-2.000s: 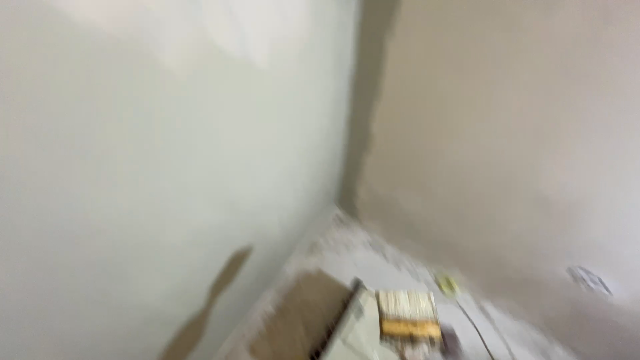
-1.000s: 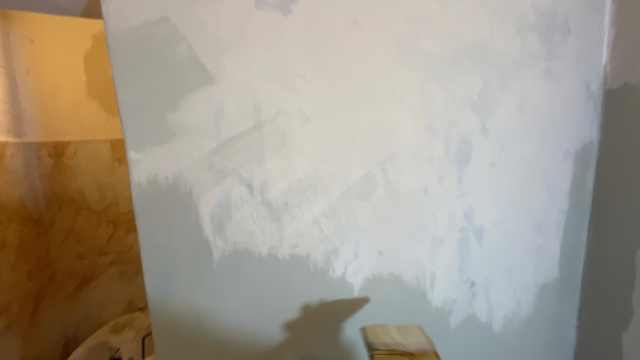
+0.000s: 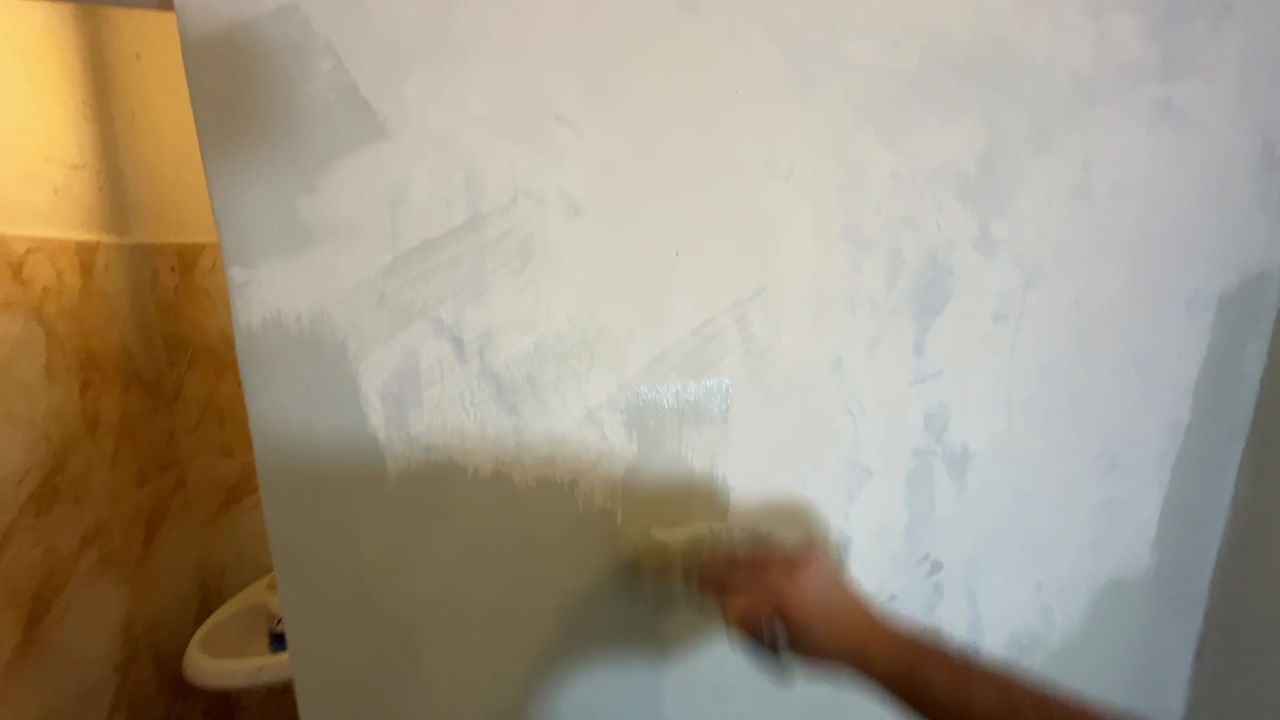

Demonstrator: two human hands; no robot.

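My right hand (image 3: pixel 785 600) reaches in from the lower right, shut on a wide paintbrush (image 3: pixel 675 515), both blurred by motion. The bristles point up against the wall (image 3: pixel 640 250), just under a wet, shiny strip of grey-green paint. The upper wall is patchy white, while grey-green paint covers much of its lower part, the upper left corner and a band at the right edge. A shadow falls on the wall below and left of the brush. My left hand is out of view.
Left of the wall's edge, a white washbasin (image 3: pixel 235 640) with a small blue thing in it stands before a brown marbled wall (image 3: pixel 110 450). Above that is a yellow-lit wall section (image 3: pixel 130 120). A darker grey surface (image 3: pixel 1240 600) borders the right edge.
The view has swung from a wall corner and floor to this wall. The brush, low in the frame a second ago, is now higher against the wall, and my right hand has come into view.
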